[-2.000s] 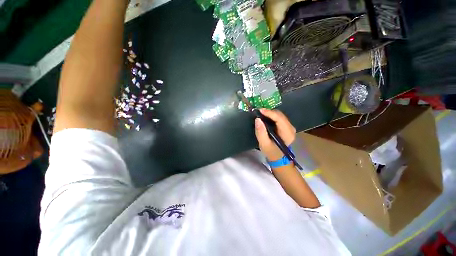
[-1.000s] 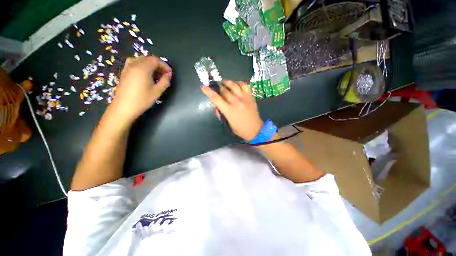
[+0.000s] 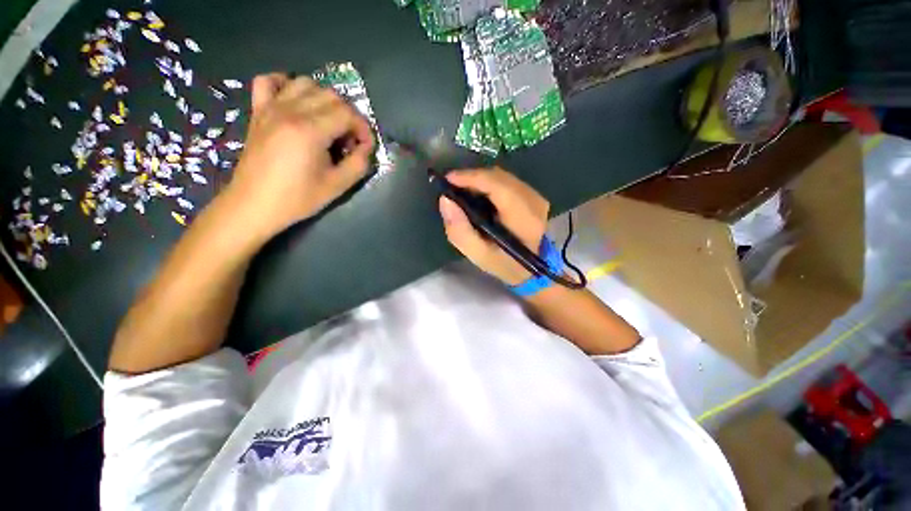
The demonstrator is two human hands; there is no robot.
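A small green and silvery circuit board [image 3: 345, 82] lies on the dark green mat in front of me, partly covered by my left hand. My left hand [image 3: 305, 150] is over the board with its fingers curled together at the board's near end; whether it holds a small part is hidden. My right hand [image 3: 494, 220] wears a blue wrist band [image 3: 537, 282] and grips a black soldering iron [image 3: 499, 236], its blurred tip pointing at the board's near end. Small white and yellow components [image 3: 150, 160] are scattered left of my left hand.
A pile of overlapping green boards [image 3: 509, 85] lies beyond my right hand. Right of it are a tray of dark glittery grains [image 3: 629, 40] and a silvery wire tangle in a yellowish holder [image 3: 744, 100]. An open cardboard box [image 3: 689, 250] stands at the right, below bench level.
My left hand has come from beside the components to the board. My right hand has moved slightly right and toward me, with the iron now angled toward the board. The view has shifted.
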